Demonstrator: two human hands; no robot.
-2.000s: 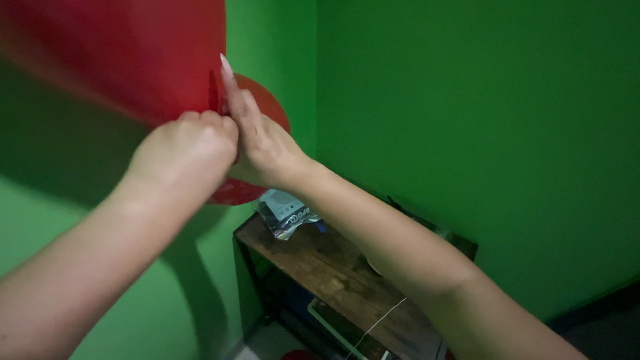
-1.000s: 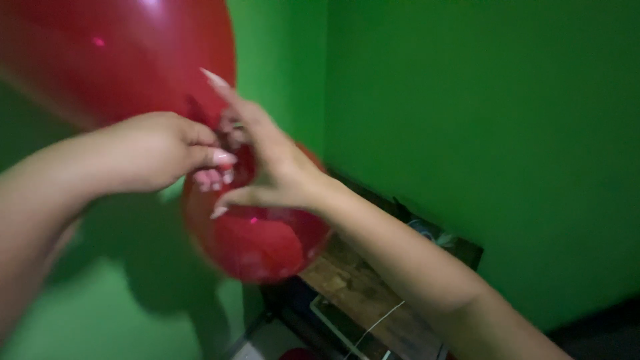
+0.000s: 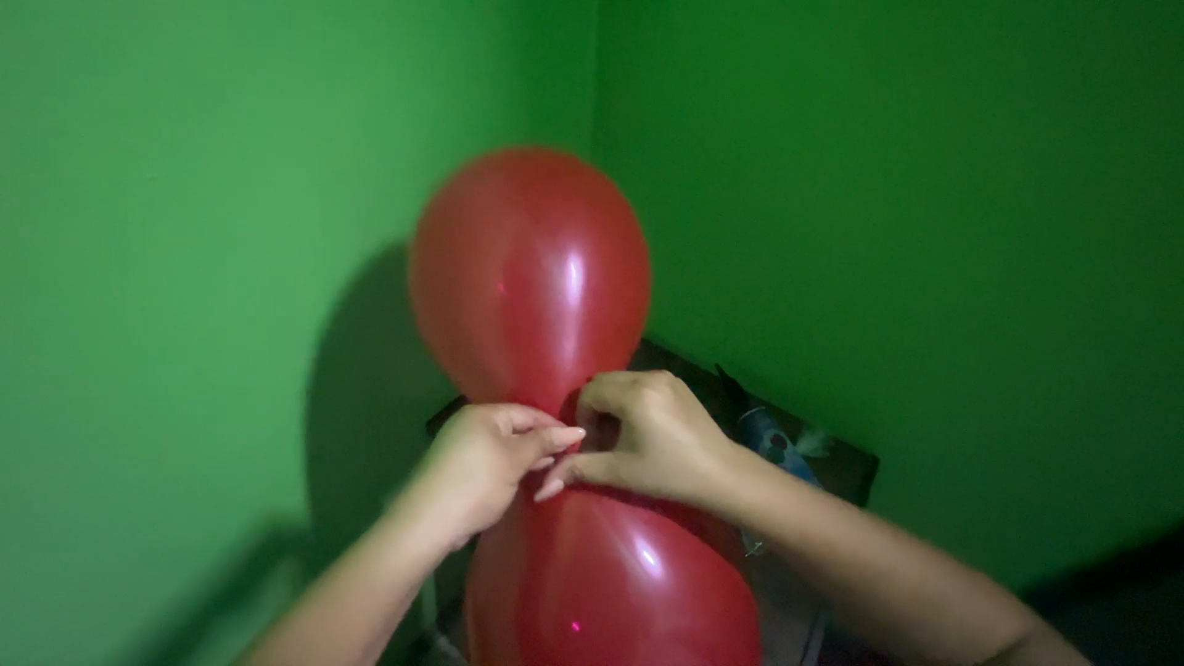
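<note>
One red balloon [image 3: 532, 268] stands upright above my hands, its narrow end pointing down. Another red balloon [image 3: 615, 583] lies below them, and a further red surface shows behind its upper right side. My left hand [image 3: 504, 453] pinches the balloons' necks where they meet, thumb and forefinger together. Close on the right, my right hand [image 3: 638, 430] has its fingers curled around the same joint, thumb pointing down-left. Whether its fingertips grip a neck is hidden behind the fingers and balloons.
Behind the balloons a dark wooden table [image 3: 846, 472] stands in the corner of green walls [image 3: 879, 231]. A blue printed packet [image 3: 772, 439] lies on it near the wall. A dark edge [image 3: 1110, 564] shows at lower right.
The balloons have turned: one now stands upright above my hands and one hangs below, where a large one was at upper left. My right hand's raised, spread fingers have curled in at the joint.
</note>
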